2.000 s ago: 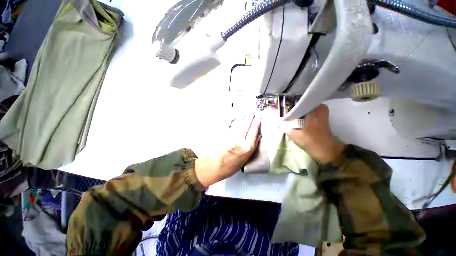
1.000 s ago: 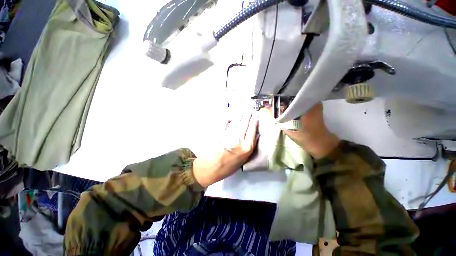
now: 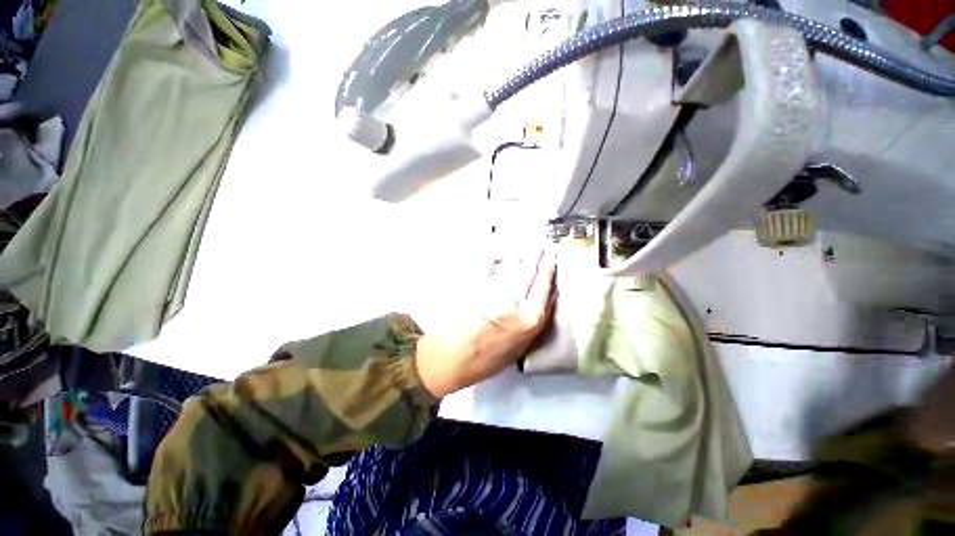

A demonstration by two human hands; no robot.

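Note:
A pale sage-green garment piece [image 3: 670,408] runs from under the presser foot [image 3: 576,230] and hangs over the table's front edge. My left hand [image 3: 492,340] lies on the garment piece's left side, fingers together and holding it down, fingertips just before the foot. Bright glare washes out the fingertips. My right hand [image 3: 935,417] is away from the cloth at the far right edge, blurred and cut off. Its fingers cannot be made out. The lower end of the garment piece hangs loose.
The machine's white head [image 3: 723,157] stands above the work, with a cream tension dial [image 3: 785,227]. A sewing lamp [image 3: 429,147] on a ribbed gooseneck [image 3: 586,40] reaches in from the left. A folded sage-green stack [image 3: 136,188] lies at left. Heaped cloth [image 3: 89,471] is below it.
My right hand has let go of the garment piece and moved to the far right. The cloth's right side is now uncovered. My left hand stays at the cloth; the view has shifted slightly.

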